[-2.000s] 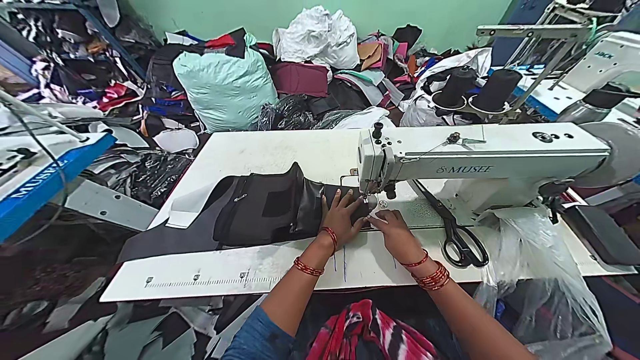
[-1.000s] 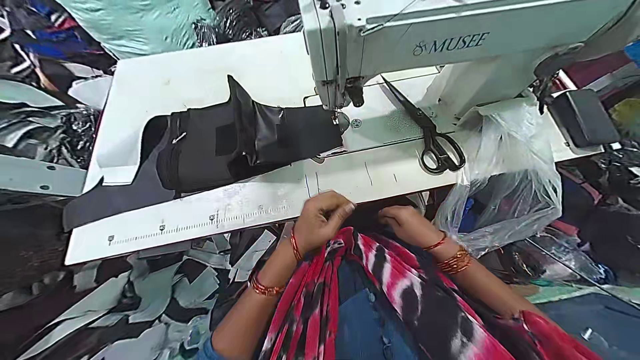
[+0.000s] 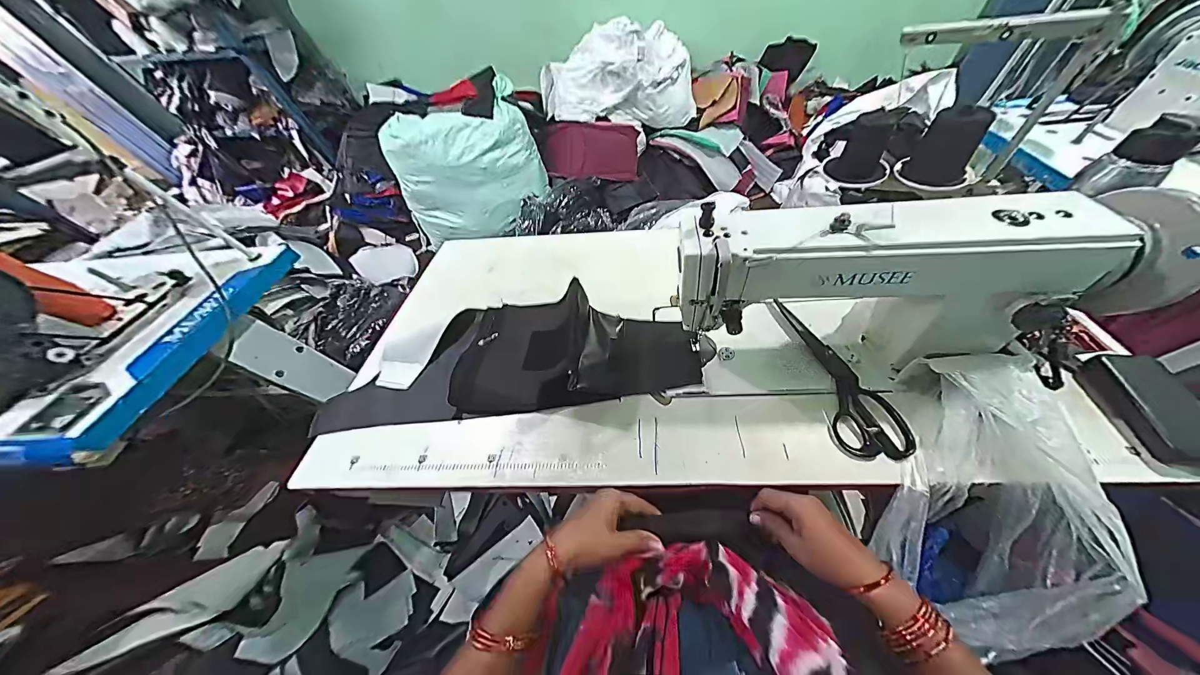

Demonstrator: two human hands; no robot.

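Observation:
Below the front edge of the sewing table (image 3: 562, 469), my left hand (image 3: 609, 530) and my right hand (image 3: 811, 534) are at either side of a dark fabric piece (image 3: 708, 520) in my lap. The fingers of both hands curl at its edges. On the table lies a black fabric piece (image 3: 525, 361) with a raised fold, its right end at the needle of a white sewing machine (image 3: 909, 267). A pair of black-handled scissors (image 3: 867, 422) rests on the machine bed, right of the needle.
A clear plastic bag (image 3: 1012, 506) hangs over the table's front edge at right. Another machine table (image 3: 178, 347) stands at left. Fabric scraps (image 3: 328, 581) cover the floor. Behind the table are a pale green sack (image 3: 464, 169), heaped fabric and black thread cones (image 3: 947, 141).
Both hands have left the black fabric by the needle and moved down below the table's front edge. Dark fabric now shows between them. The view has shifted in between.

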